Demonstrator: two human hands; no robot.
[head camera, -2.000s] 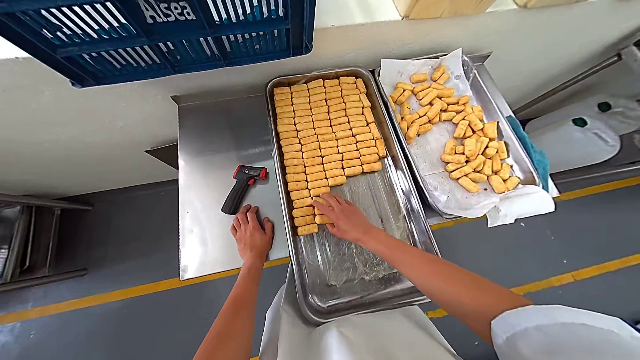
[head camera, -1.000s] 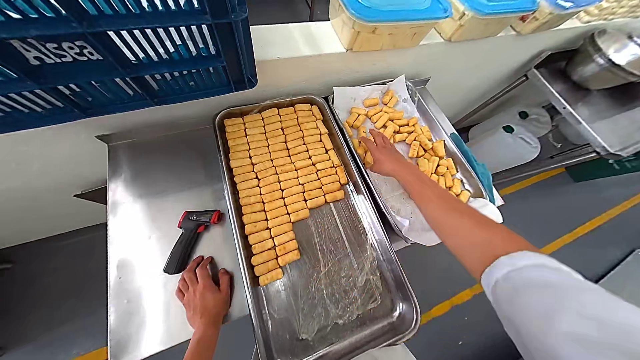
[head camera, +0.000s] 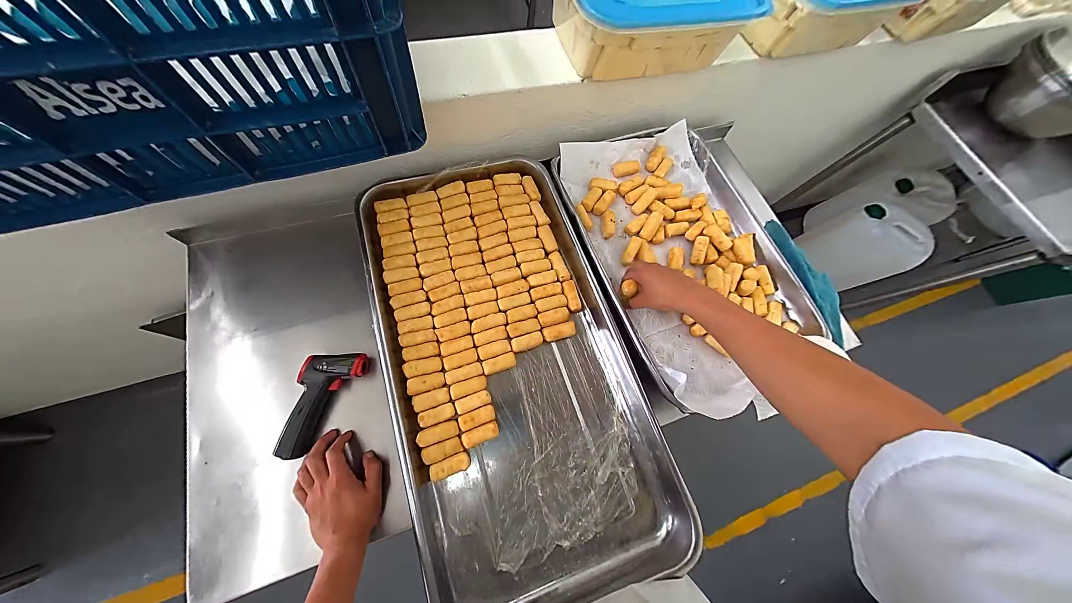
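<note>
My right hand (head camera: 662, 286) pinches a fried finger-shaped piece (head camera: 629, 288) at the left side of a paper-lined metal tray (head camera: 670, 352). Loose golden pieces (head camera: 653, 201) lie scattered on that paper, some partly hidden behind my hand. Left of it, a larger metal tray (head camera: 688, 536) lined with plastic film holds tight rows of the same pieces (head camera: 469, 276); bare film (head camera: 569, 452) shows at its lower right. My left hand (head camera: 342, 494) rests on the steel table with its fingers apart and nothing in it, just below a black and red infrared thermometer (head camera: 314, 402).
A blue plastic crate (head camera: 209, 100) stands at the upper left. Blue-lidded tubs (head camera: 662, 38) line the ledge behind the trays. A teal cloth (head camera: 806, 272) hangs at the right tray's edge. White plastic jugs (head camera: 871, 243) and a steel pot (head camera: 1034, 88) are at the right.
My right hand has gone from the rows in the left tray to the loose pieces, then nearer that tray's left side with a piece held. My left hand stays by the thermometer.
</note>
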